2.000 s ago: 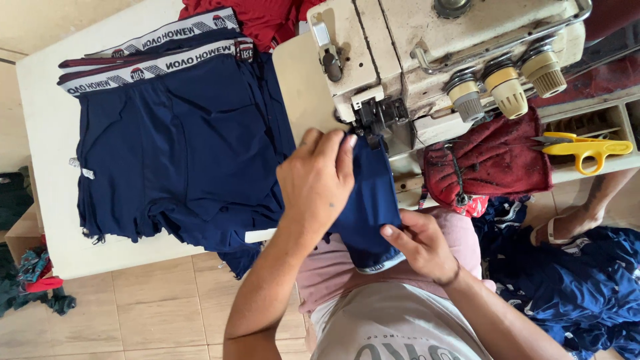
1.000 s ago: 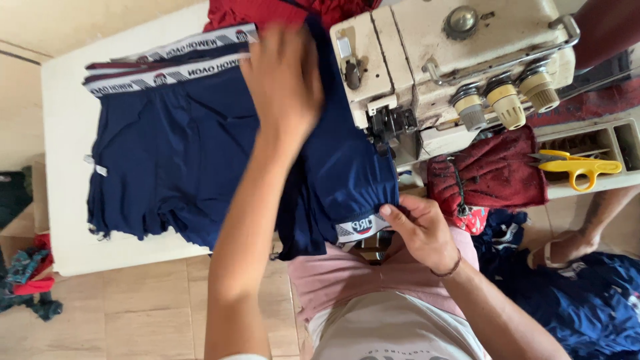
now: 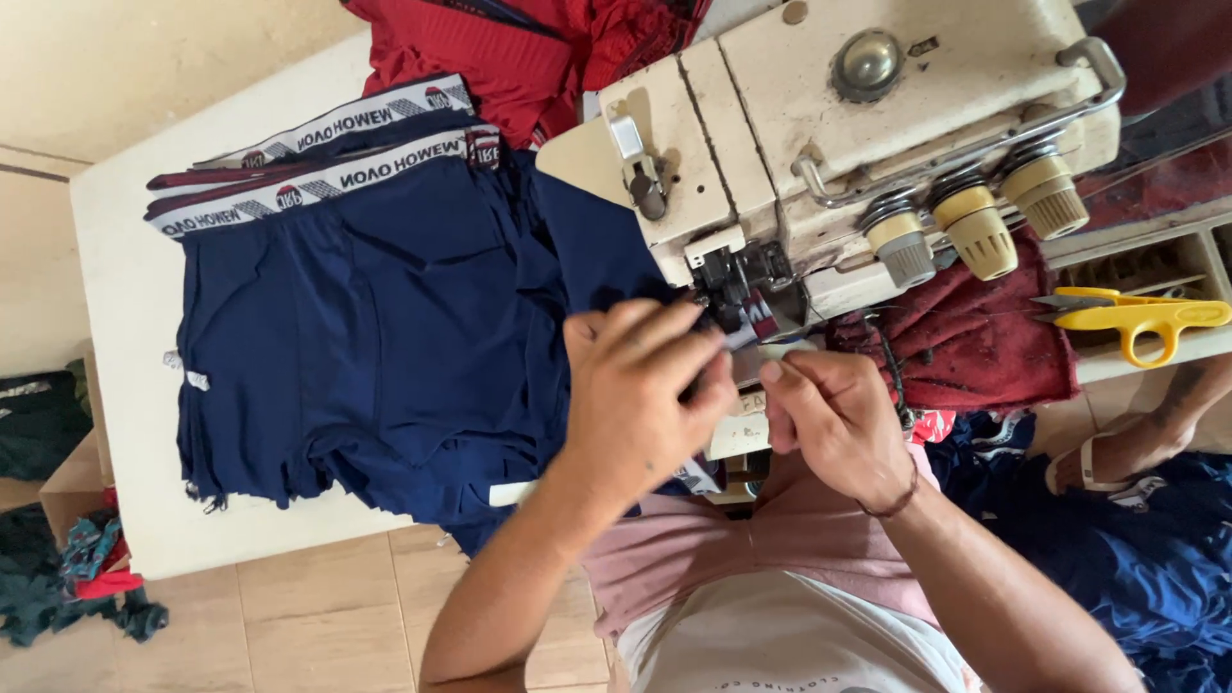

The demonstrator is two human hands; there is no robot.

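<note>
The cream overlock sewing machine (image 3: pixel 770 125) stands at the upper right. Under its presser foot (image 3: pixel 729 289) lies a small piece of printed elastic waistband (image 3: pixel 756 318). My left hand (image 3: pixel 645 385) is just left of the foot, its fingers curled over the navy cloth (image 3: pixel 606 241); whether it grips anything is hidden. My right hand (image 3: pixel 833 419) is at the front of the foot, thumb pressed to its curled fingers, beside the waistband piece; what lies between them is unclear. Navy boxer shorts (image 3: pixel 385 318) with white lettered waistbands are stacked to the left.
Red garments (image 3: pixel 491 58) lie behind the stack on the white table (image 3: pixel 115 241). Yellow thread snips (image 3: pixel 1145 318) rest on a tray by a dark red cloth (image 3: pixel 982 327). Another person's hand (image 3: pixel 1126 448) is over navy garments (image 3: pixel 1126 558) at the lower right.
My left hand has come from the stacked shorts to the presser foot. My right hand has moved up beside the foot. The navy piece with its white band no longer hangs over my lap.
</note>
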